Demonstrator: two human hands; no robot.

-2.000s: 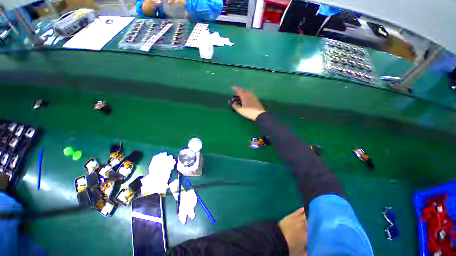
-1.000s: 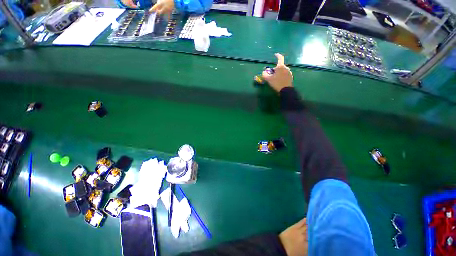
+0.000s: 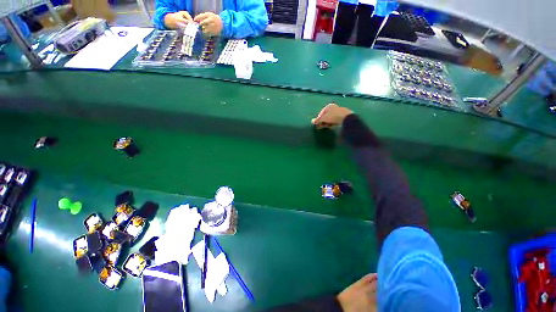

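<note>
My right hand [image 3: 331, 116] reaches out over the far part of the green surface. Its fingers are drawn together and I see nothing in them; a dark shadow lies below. A small round dark unit [image 3: 323, 64] lies on the opposite ledge, beyond the hand. My left hand [image 3: 359, 296] is at the bottom edge, partly hidden by my blue right sleeve; its fingers cannot be made out. An open watch unit [image 3: 331, 191] lies left of my right forearm, and another [image 3: 461, 205] lies to its right. A pile of open units [image 3: 111, 250] lies at left.
A dispenser bottle [image 3: 218, 217], white wipes [image 3: 178, 234], a phone [image 3: 163, 291] and a blue stick [image 3: 233, 271] lie near the pile. A blue basket [image 3: 517, 268] of red clamps is at right, a black tray [image 3: 12, 194] at left. Across the ledge, a person in blue handles parts above clear trays.
My right hand moved farther out with a small unit, then drew back toward me. The unit now lies on the opposite ledge. The left hand stays low.
</note>
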